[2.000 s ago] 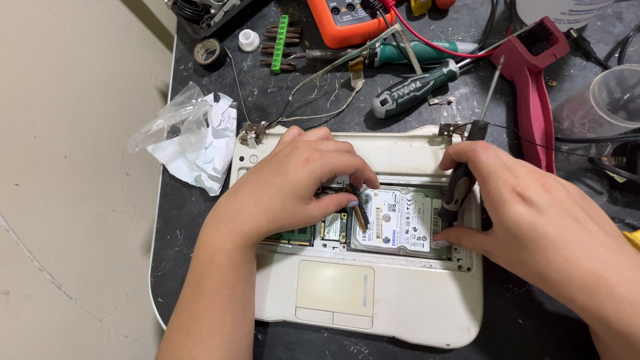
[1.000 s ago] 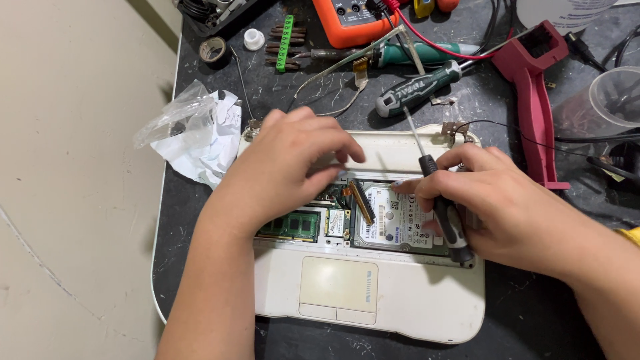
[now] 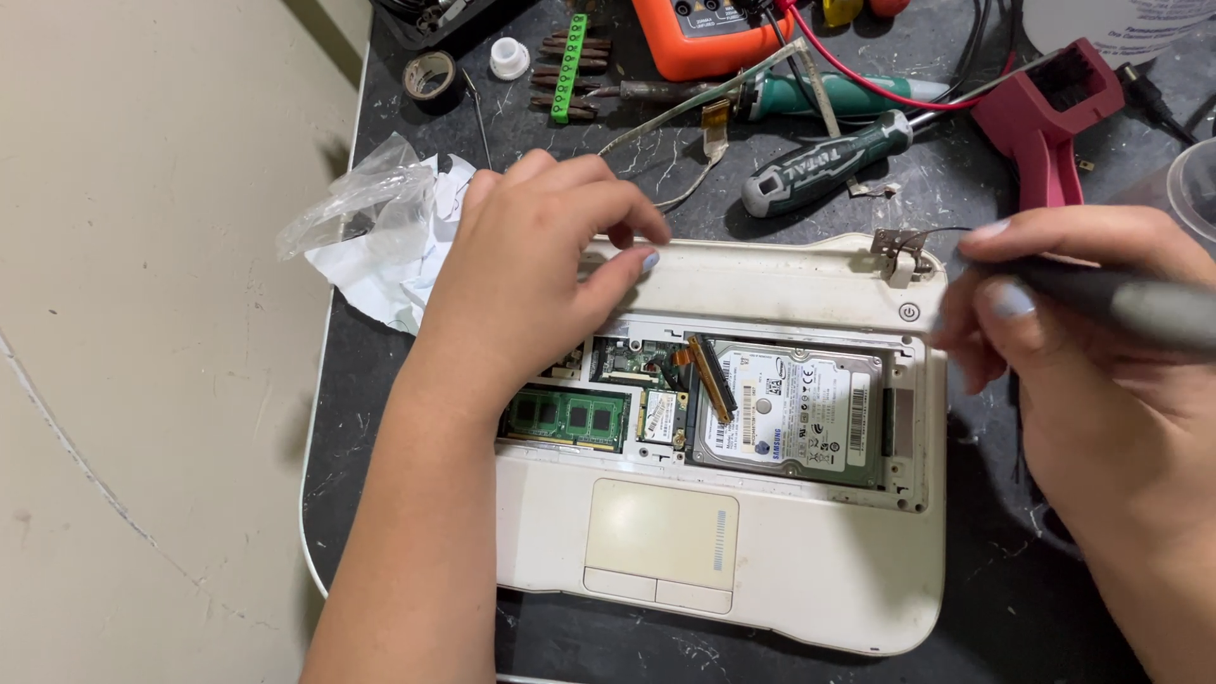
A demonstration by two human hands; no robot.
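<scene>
A white laptop base lies on the dark table with its inner bay exposed. In the bay sit a hard drive, a green memory module and a small card. A ribbon cable connector rests slantwise over the drive's left end. My left hand hovers over the base's upper left part, fingers curled and apart, holding nothing. My right hand is at the base's right edge and holds a dark-handled screwdriver; its tip cannot be made out.
Behind the base lie a green-handled Total screwdriver, a soldering iron, a loose cable and an orange multimeter. Crumpled paper and plastic touch the upper left side. A red holder and a clear cup stand right.
My right hand has moved right, off the hard drive, with the screwdriver still in it. My left hand has lifted from the connector area, where it was two seconds ago.
</scene>
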